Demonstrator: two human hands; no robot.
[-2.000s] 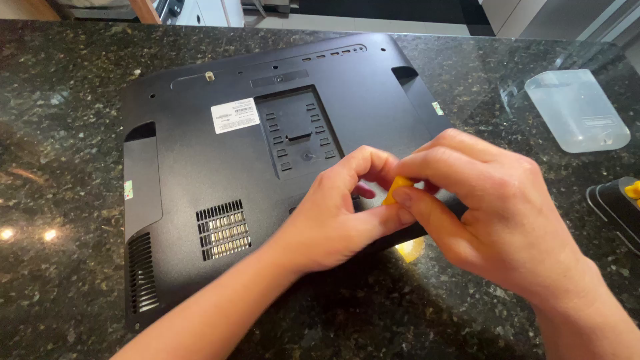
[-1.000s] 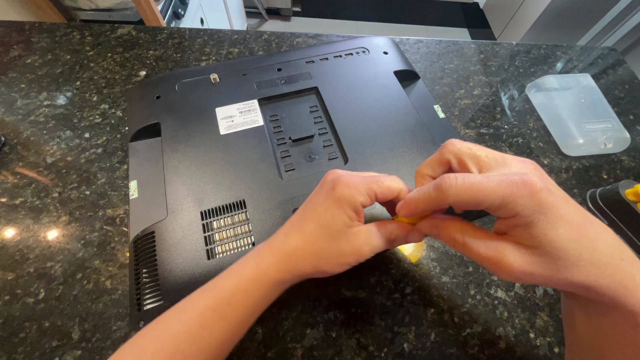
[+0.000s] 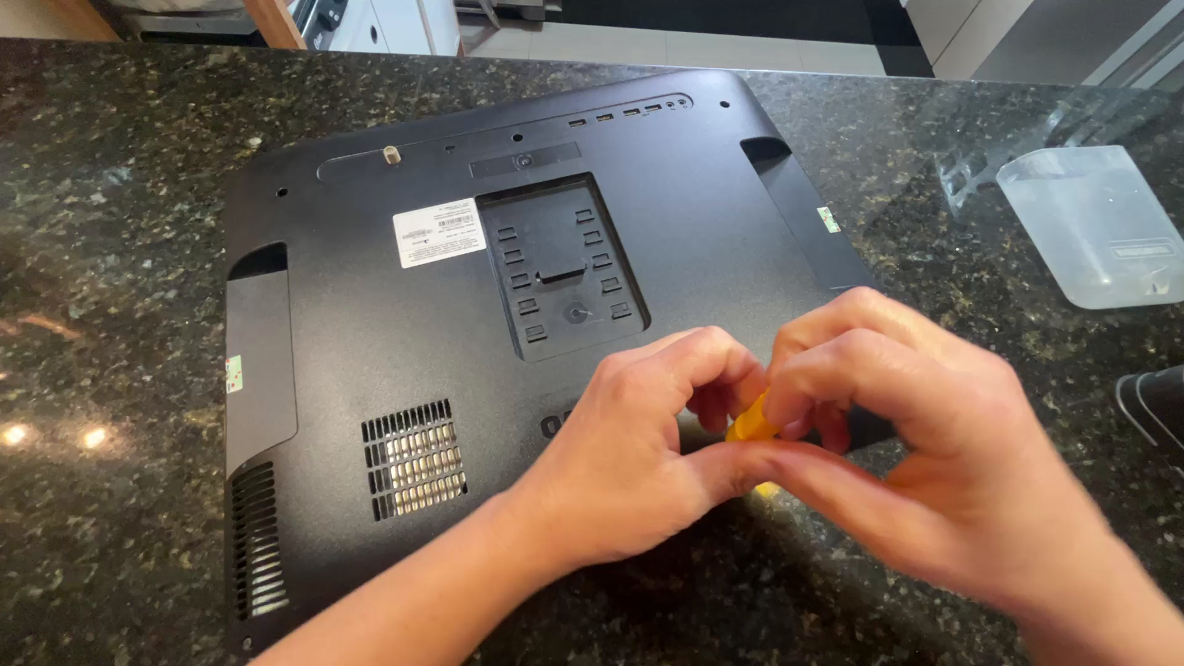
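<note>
Between the fingertips of my left hand (image 3: 638,444) and my right hand (image 3: 916,435) is a small yellow piece (image 3: 754,423), which both pinch; its exact kind is hidden by the fingers. Both hands are over the lower right edge of a black all-in-one computer or monitor (image 3: 370,342), which lies with its back up. Its back has a recessed mount plate (image 3: 573,277), a vent grille (image 3: 416,462), a row of ports (image 3: 629,113) and a white label with writing (image 3: 439,233). Another bit of yellow (image 3: 766,490) shows just under my hands.
The dark speckled stone countertop (image 3: 92,231) bears everything. A translucent plastic container (image 3: 1091,231) lies at the right. Below it, a black object (image 3: 1152,407) is cut off by the view's right edge. Beyond the counter's far edge are a tiled floor (image 3: 629,46) and cabinets.
The yellow piece has turned between my fingers, and more of it shows now than one second ago. Both hands have stayed close together over the same corner.
</note>
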